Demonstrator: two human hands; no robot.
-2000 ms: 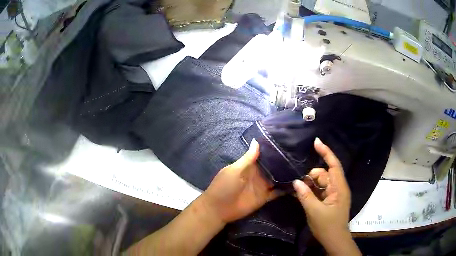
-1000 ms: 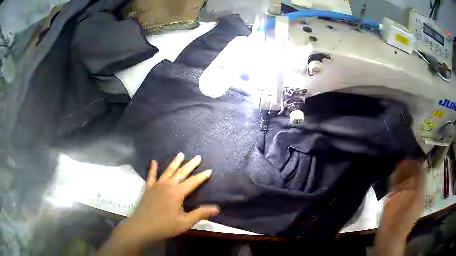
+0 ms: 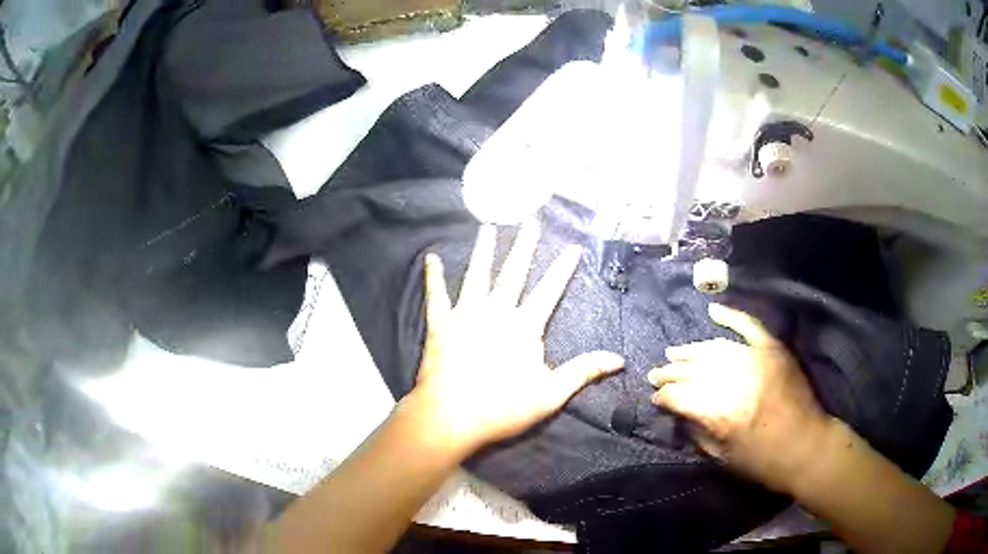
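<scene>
A dark garment panel [image 3: 563, 433] lies under the sewing machine's needle area, with a thin seam line running from the presser foot [image 3: 618, 268] toward me. My left hand [image 3: 493, 346] lies flat on the panel left of the seam, fingers spread, palm down, holding nothing. My right hand [image 3: 742, 395] rests on the cloth right of the seam with its fingers partly curled; whether it pinches cloth is hidden. A pale stitch line shows near the panel's right edge.
The cream sewing machine [image 3: 845, 141] stands at the right, with a glaring lamp and a blue tube [image 3: 780, 17] on top. A grey-black garment heap [image 3: 206, 216] lies on the left. A brown board [image 3: 395, 20] is behind. The white table [image 3: 336, 400] has a curved front edge.
The pocket piece held up earlier is no longer seen in my hands. The panel has been spread and turned under the needle. Both hands have moved in from the sides onto it.
</scene>
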